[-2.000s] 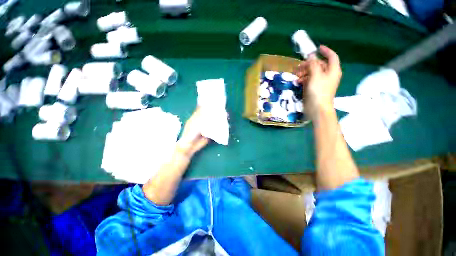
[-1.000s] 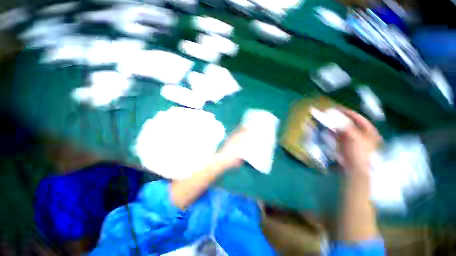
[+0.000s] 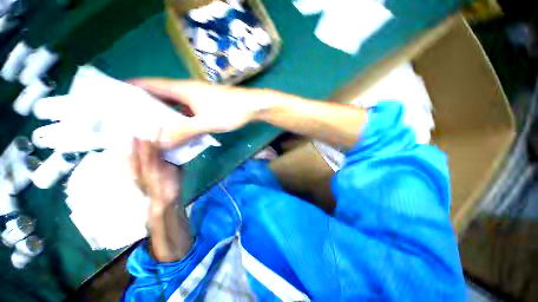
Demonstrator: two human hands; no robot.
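Observation:
White sheets [image 3: 109, 106], blurred and overexposed, lie between my two hands at the left of the bench. My right hand [image 3: 200, 106] reaches across with its fingers on the sheets from above. My left hand [image 3: 156, 171] is at their lower edge, its fingers against them. Whether a white cylinder is inside the sheets cannot be told. The stack of white sheets [image 3: 109, 206] lies on the bench just left of my left hand. White cylindrical units [image 3: 56, 168] lie beyond the sheets.
The small carton [image 3: 274, 47] with dark blue and white discs [image 3: 230, 41] stands at the top middle. White wrapping [image 3: 351, 23] lies at the top right. A large brown carton [image 3: 472, 147] with white pieces [image 3: 401, 97] is at my right, below the bench edge.
The view has swung, so the small carton now shows further left and higher. My right hand has moved from the small carton to the sheets by my left hand.

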